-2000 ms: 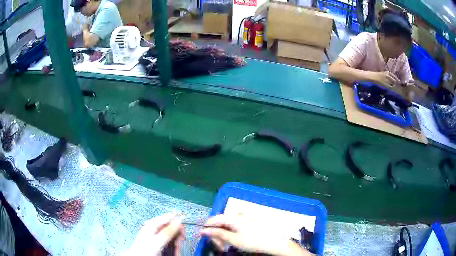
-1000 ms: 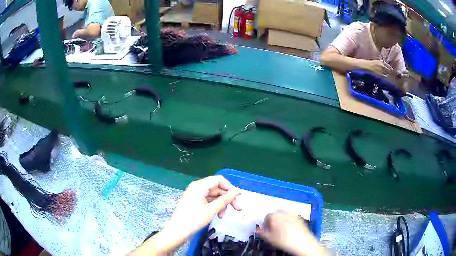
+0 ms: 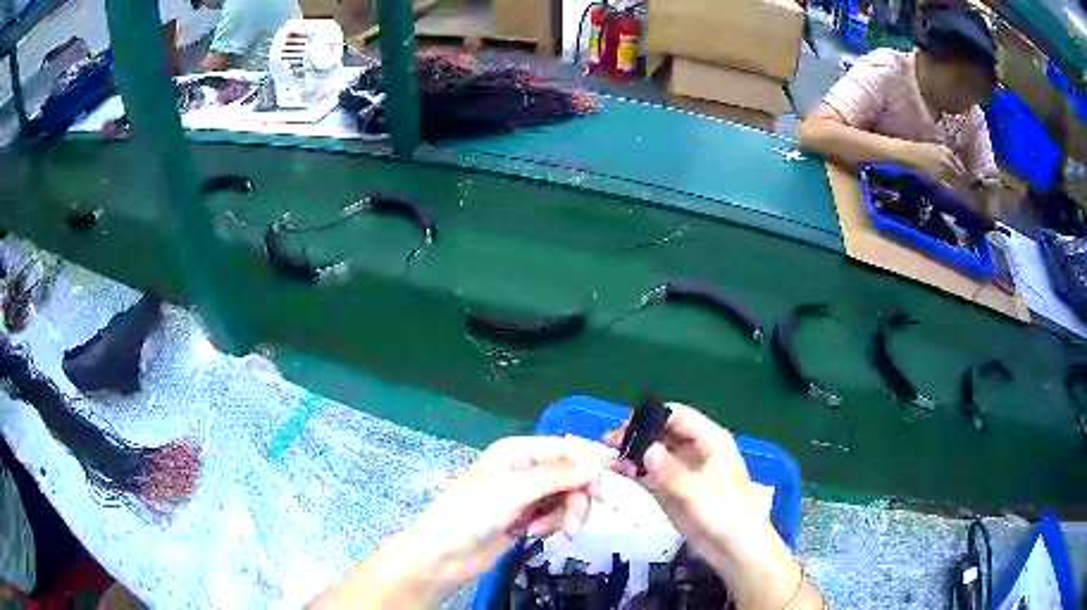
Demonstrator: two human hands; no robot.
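Observation:
A small black plastic fitting [image 3: 645, 434] is held up over the blue parts tray [image 3: 769, 462] by my right hand [image 3: 703, 471]. My left hand [image 3: 548, 483] meets it from the left, with thumb and forefinger pinched at a thin strand or small tip by the fitting; what exactly it pinches is too small to tell. The pale liner [image 3: 608, 522] shows in the tray below my hands. More black fittings [image 3: 584, 586] lie heaped at the tray's near side, partly hidden by my hands.
Black bands [image 3: 713, 312] lie spaced along the green conveyor belt [image 3: 393, 328]. A cable bundle [image 3: 72, 441] and black cloth-like lump [image 3: 116, 348] lie at bench left. A coiled cable [image 3: 975, 570] is right of the tray. A green post [image 3: 167, 179] rises at left. A person sits opposite.
My right hand has risen from the tray's heap with a black fitting in it. My left hand has moved right to meet it. The view has shifted slightly.

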